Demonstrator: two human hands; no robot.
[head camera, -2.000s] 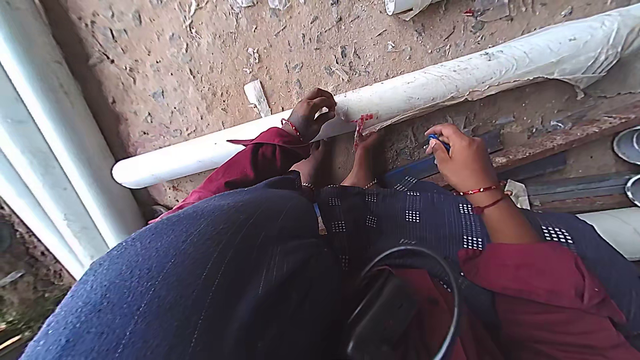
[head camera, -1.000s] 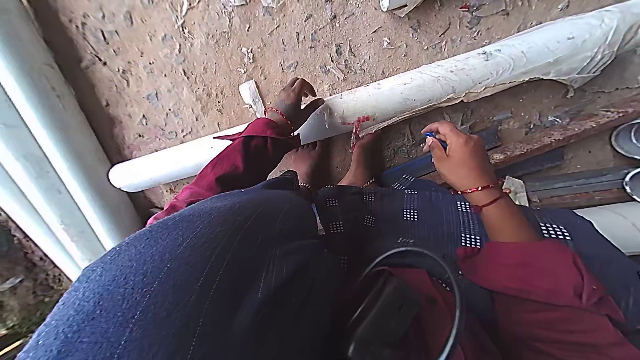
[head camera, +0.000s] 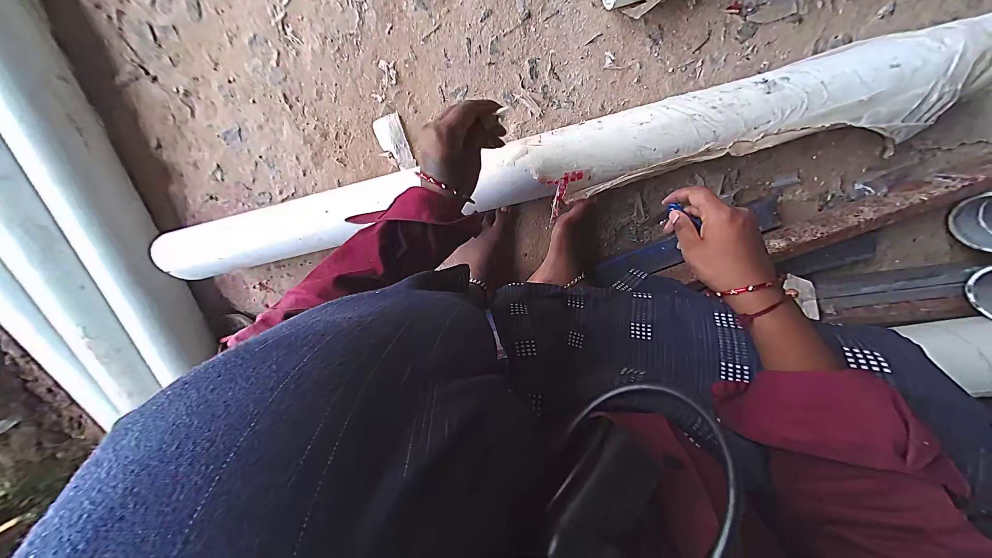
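Note:
A long white pipe (head camera: 612, 147) lies across the ground in front of my feet, bare at its left end and wrapped in wrinkled, dirty white film toward the right. My left hand (head camera: 461, 139) is at the pipe's far side, over the bare part near the film's edge, its fingers curled; whether it grips anything cannot be told. Red printed tape (head camera: 566, 190) hangs from the film near my foot. Over the near side, right of my feet, my right hand (head camera: 713, 232) holds a small blue object (head camera: 685, 215), mostly hidden by the fingers.
Several large white pipes (head camera: 70, 201) lie side by side at the left. Rusty metal bars (head camera: 876, 213) and round metal rims (head camera: 973, 221) are at the right. A scrap of white material (head camera: 394, 139) lies beyond the pipe on the rough ground.
My left hand has shifted slightly over the pipe, its fingers changing their bend. My right hand stays nearly in place with the blue object.

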